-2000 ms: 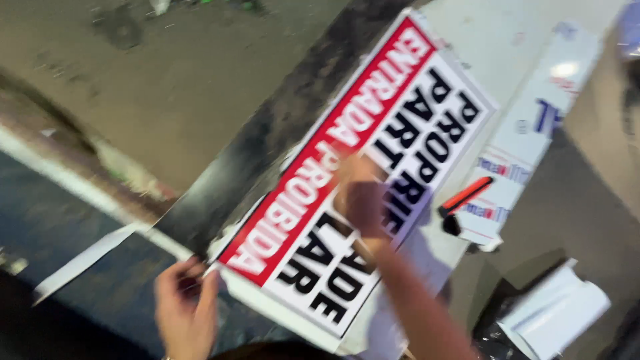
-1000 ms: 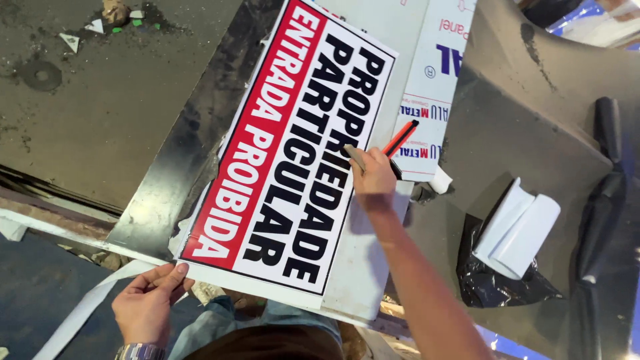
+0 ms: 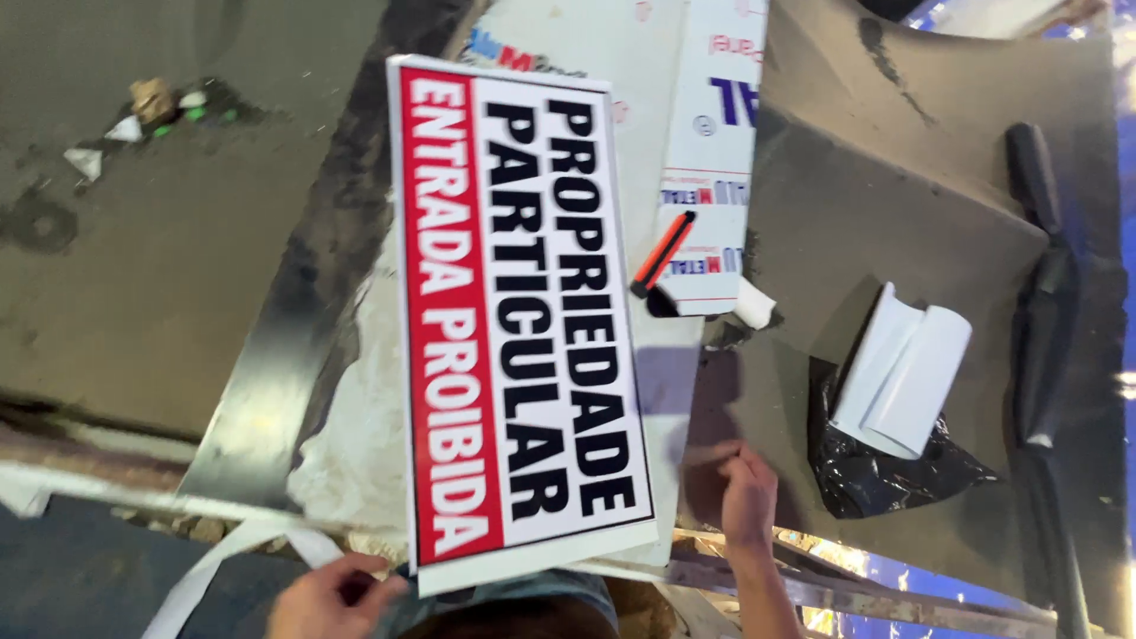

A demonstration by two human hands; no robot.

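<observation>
A rectangular sign panel, with a red band and large black and white lettering, lies over a larger pale sheet. My left hand is beside its lower left corner, thumb and finger apart, with nothing visible between them. A white strip runs behind that hand. To the right of the sign's lower part is my right hand, fingers curled and blurred; whether it holds anything is unclear. An orange and black utility knife rests near the sign's right edge, partly on a printed aluminium composite panel offcut.
A dark metal strip runs along the left of the pale sheet. Small scraps lie on the brown surface at upper left. At right, a curled white sheet rests on a black plastic bag, near a long dark roll.
My right hand has moved off the sign's face to its right side. The sign has turned relative to the pale sheet, and my left hand no longer pinches at its lower left corner.
</observation>
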